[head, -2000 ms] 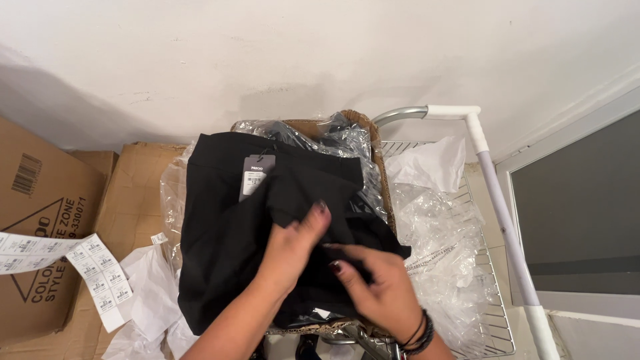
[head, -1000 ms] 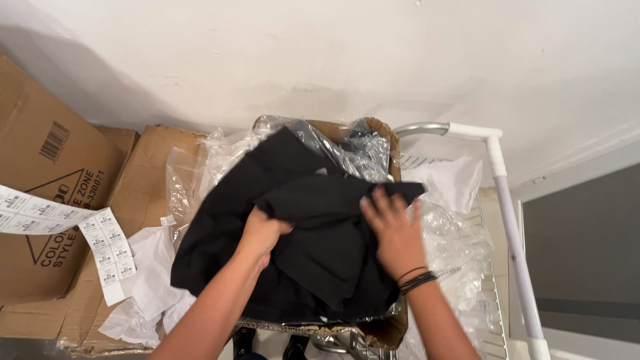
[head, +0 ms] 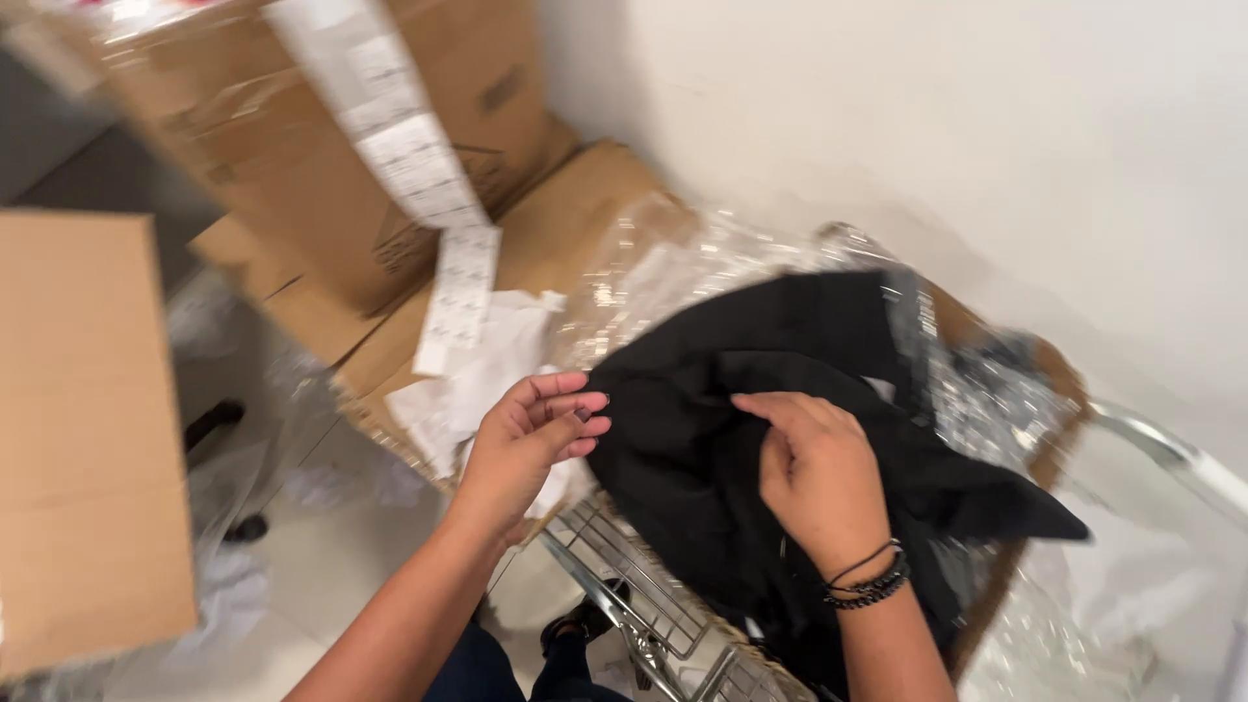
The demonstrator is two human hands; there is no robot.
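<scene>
A black cloth garment (head: 702, 390) lies bunched over an open cardboard box (head: 1053, 375) that holds clear plastic bags. My left hand (head: 531, 448) is at the garment's left edge, its fingers slightly curled and apart, with no cloth between them that I can see. Over the middle of the garment is my right hand (head: 819, 468), index finger stretched out and thumb bent under; whether it pinches the cloth is unclear. Dark beaded bands circle that wrist. Blur softens the whole view.
A strip of printed labels (head: 419, 166) hangs down a large carton (head: 468, 58). White paper (head: 487, 361) lies on flattened cardboard beside the box. Another carton (head: 88, 439) stands at far left. Below are a wire cart (head: 634, 575) and scraps on the floor; a wall rises behind.
The view has swung left, bringing the far-left carton in. My left hand, on the cloth a second ago, has come off to its left edge. The hang tag seen earlier is no longer visible.
</scene>
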